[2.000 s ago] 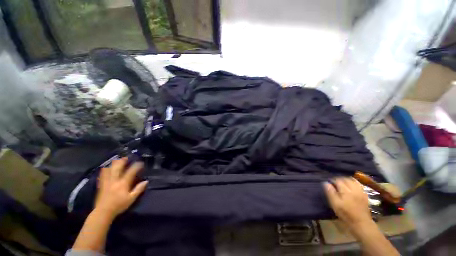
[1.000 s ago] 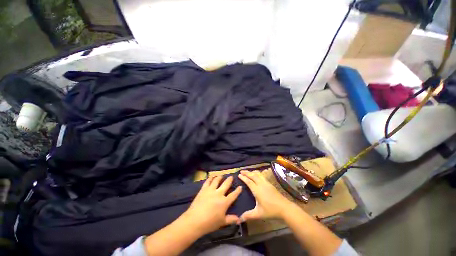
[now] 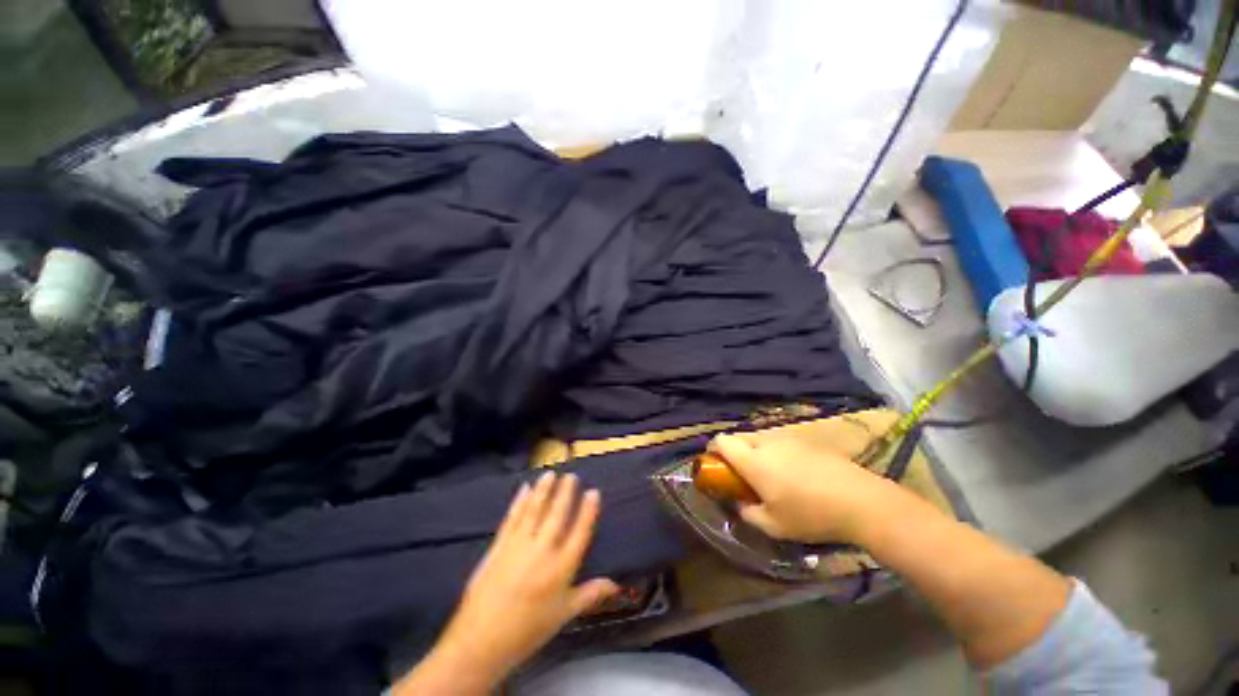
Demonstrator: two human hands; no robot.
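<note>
My right hand is closed around the orange-brown handle of the iron. The iron's pointed tip faces left, at the right end of the dark garment panel lying along the narrow board. Whether its soleplate touches the cloth cannot be told. My left hand lies flat on the panel with fingers spread, left of the iron, holding nothing. The tan pad shows partly under and behind the iron and my right forearm.
A large dark garment pile lies behind the board. The yellow cord slants down from the upper right to the iron. The grey bench at right holds a blue block, white padded form, wire triangle and dark red cloth.
My right hand has left the cloth beside my left hand and taken hold of the iron, which has moved slightly left. My left hand has shifted a little left and down.
</note>
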